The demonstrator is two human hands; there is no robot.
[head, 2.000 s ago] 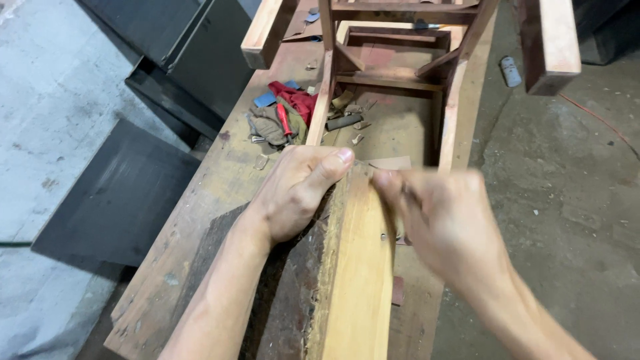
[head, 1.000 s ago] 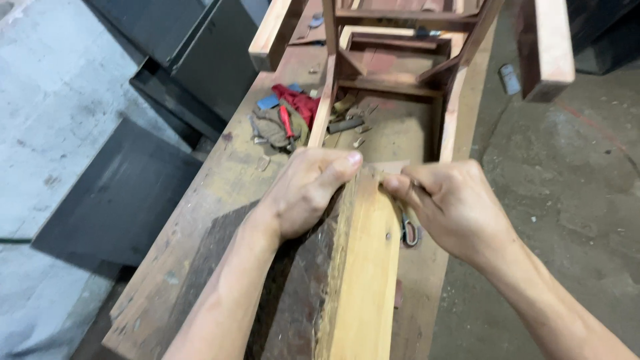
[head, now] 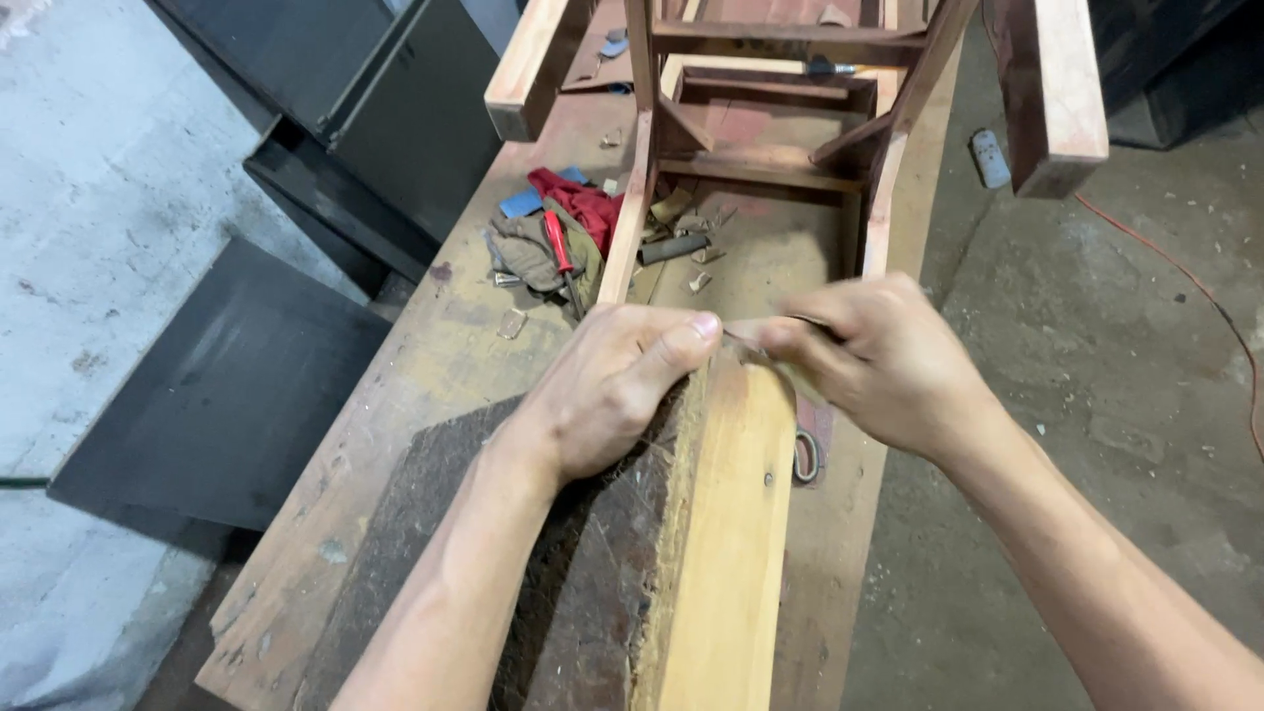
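My left hand (head: 622,385) is curled over the far end of a long piece with a dark, rough face and a pale wooden side (head: 736,523), its thumb near the upper edge. My right hand (head: 869,355) is closed just right of it, fingertips pinching a small thin piece whose kind I cannot tell; the hand is slightly blurred. Beyond both hands stands a wooden chair frame (head: 790,44). One loop of a scissors handle (head: 807,456) shows beside the pale side, on the right.
On the wooden workbench (head: 395,415) lie a red-handled screwdriver (head: 558,242), a red cloth (head: 583,209), a crumpled brown cloth (head: 523,252) and a dark cylinder (head: 674,248). Dark panels (head: 227,385) lean at the left. An orange cord (head: 1175,257) crosses the floor at the right.
My right hand has moved a little away from the wood's far end, while my left hand stays at that end. The scissors handle, hidden two seconds ago, now shows beside the wood.
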